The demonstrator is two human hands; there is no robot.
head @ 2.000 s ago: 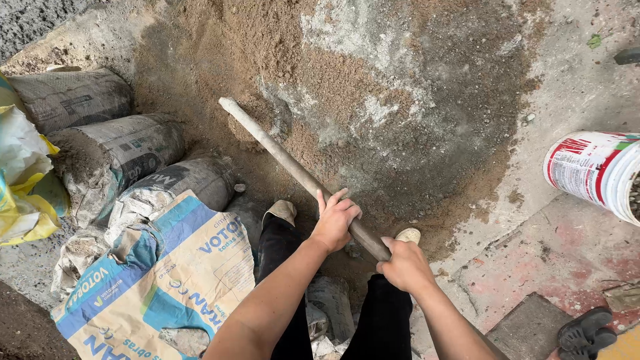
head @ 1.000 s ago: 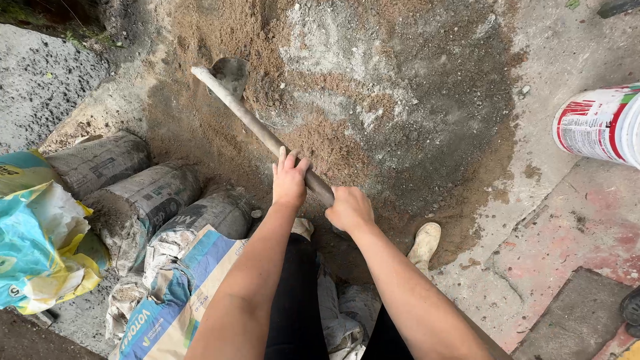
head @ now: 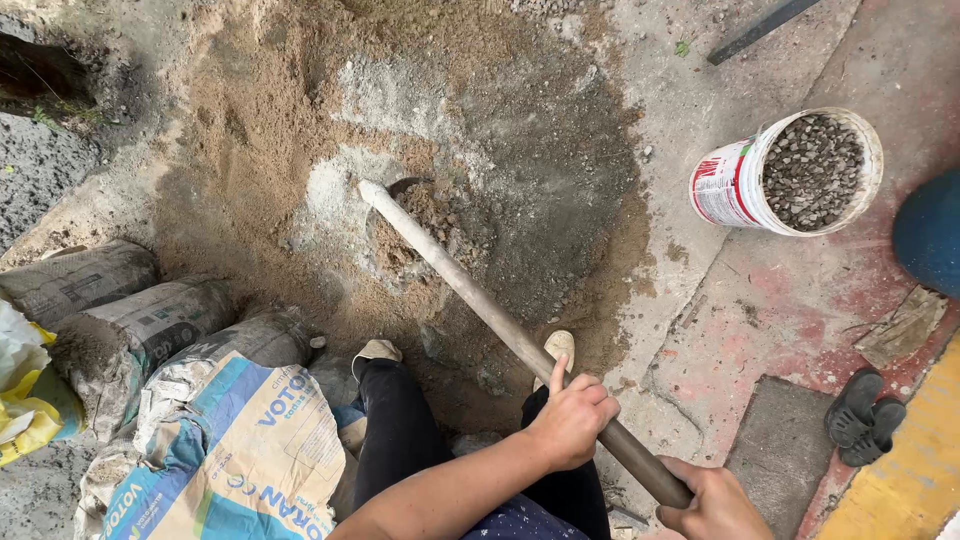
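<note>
My left hand (head: 574,420) wraps the middle of a long wooden handle (head: 487,307), its index finger stretched along the wood. My right hand (head: 712,499) grips the rear end of the same handle at the lower right. The far end of the tool, which looks like a shovel or hoe, lies over the pile; its metal blade (head: 406,184) is mostly hidden under a load of damp brown sand (head: 427,214). Around it spread brown sand and grey cement powder (head: 337,187), with a darker grey mix (head: 555,180) on the right.
Filled sacks (head: 180,311) and a torn paper cement bag (head: 262,442) lie at the left, close to my feet. On the right stand a white bucket of gravel (head: 814,172) and a blue rounded container (head: 934,232). Dark clogs (head: 862,416) rest beside a grey mat (head: 780,450).
The tool's far end has moved right onto the pale powder, and sand now shows at its blade. Both hands have moved right and toward my body, still on the handle. The view has shifted.
</note>
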